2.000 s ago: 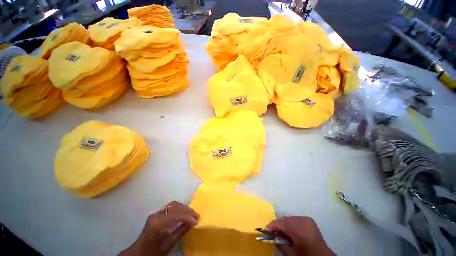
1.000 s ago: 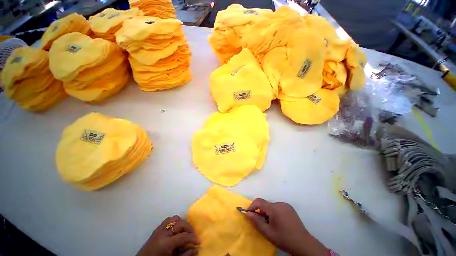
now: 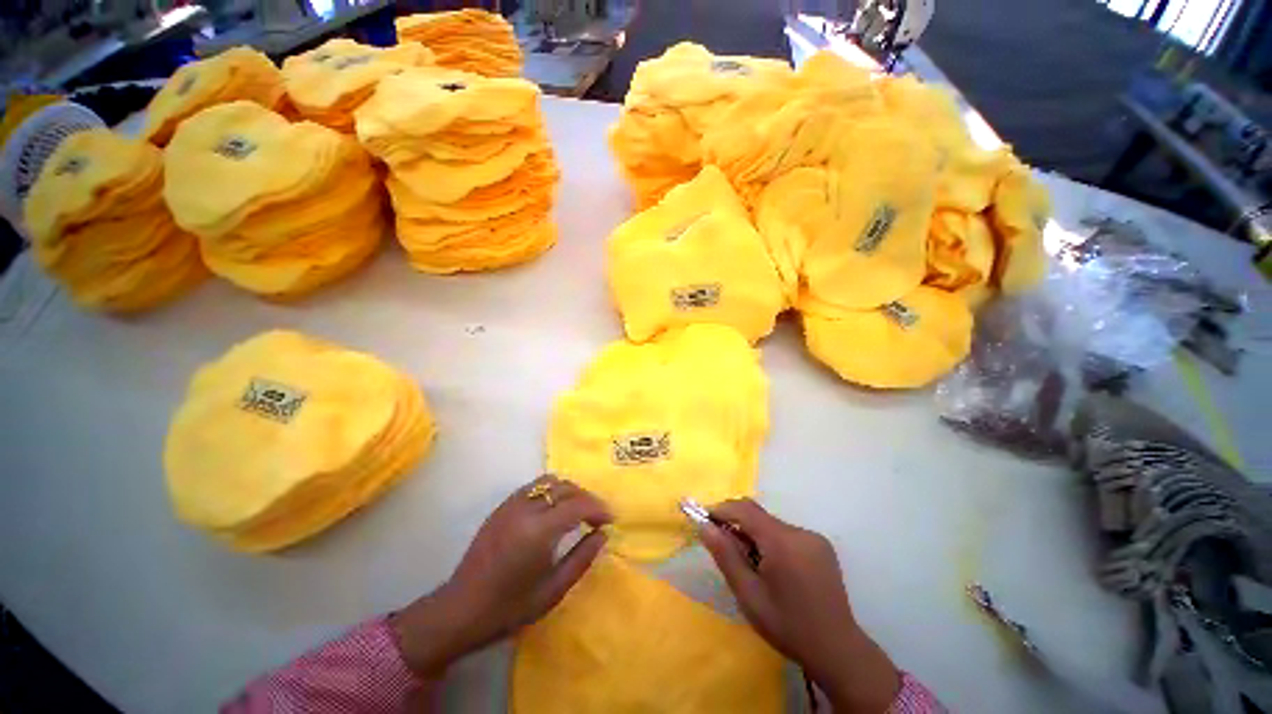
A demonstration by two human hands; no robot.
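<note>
A yellow fabric panel (image 3: 649,642) lies at the table's front edge, cut off by the picture's bottom. Another yellow panel with a printed label (image 3: 642,448) lies just beyond it. My left hand (image 3: 537,551) has thumb and fingertips together at that labelled panel's lower left edge; whether it pinches the fabric is not clear. My right hand (image 3: 767,565) holds the thread snips (image 3: 699,513), their tip over the labelled panel's lower right part.
A low yellow stack (image 3: 300,439) is at left. Several tall stacks (image 3: 272,195) stand back left. A loose yellow heap (image 3: 851,181) is back right. A clear plastic bag (image 3: 1032,349), grey straps (image 3: 1165,488) and a metal clip (image 3: 1000,614) lie at right.
Both hands have moved forward from the near panel to the labelled panel beyond it. The snips stayed in my right hand. The near panel now shows lower in the picture.
</note>
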